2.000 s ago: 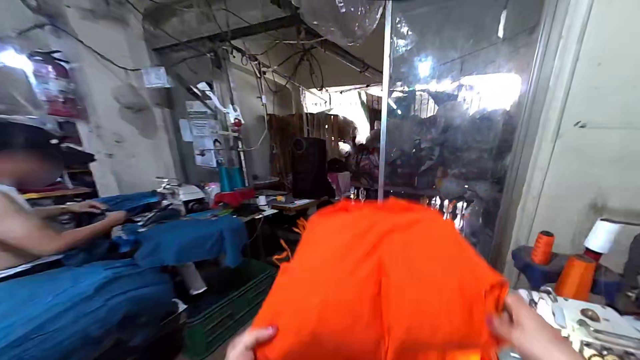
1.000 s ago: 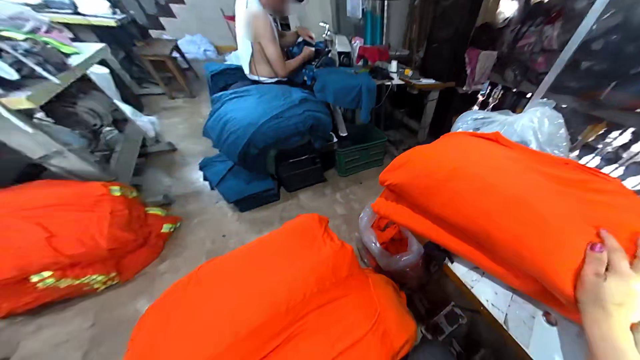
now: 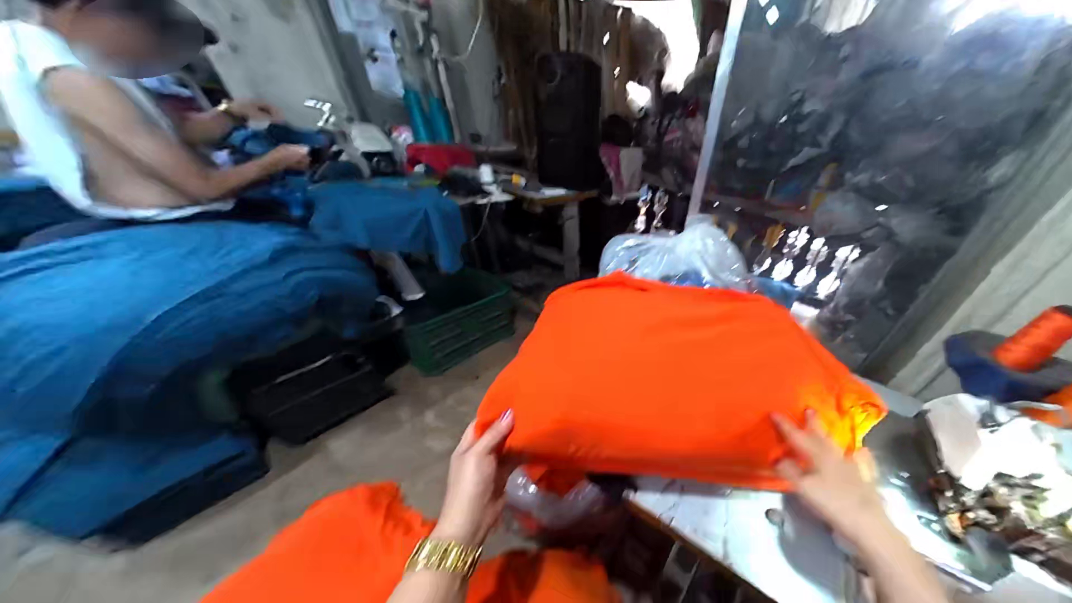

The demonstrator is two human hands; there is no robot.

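Observation:
A thick stack of orange fabric [image 3: 662, 377] lies over the edge of the sewing table [image 3: 720, 519]. My left hand [image 3: 476, 473] grips its near left corner, thumb on top, a gold-coloured band at the wrist. On the near right part of the stack rests my right hand [image 3: 825, 473], fingers spread and blurred, beside a yellow patch; whether it grips the cloth is unclear. More orange fabric [image 3: 335, 553] is low in front, partly behind my left forearm.
A co-worker [image 3: 142, 126] sits at a machine on the left, beside a large blue fabric pile [image 3: 167, 318]. Also there are a green crate [image 3: 461, 322], a clear plastic bag [image 3: 678, 255] behind the stack, an orange thread cone [image 3: 1034, 339] and a sewing machine [image 3: 997, 494] at right.
My left hand, out of view one second ago, now holds the stack's left corner. The view has swung back up and right since then.

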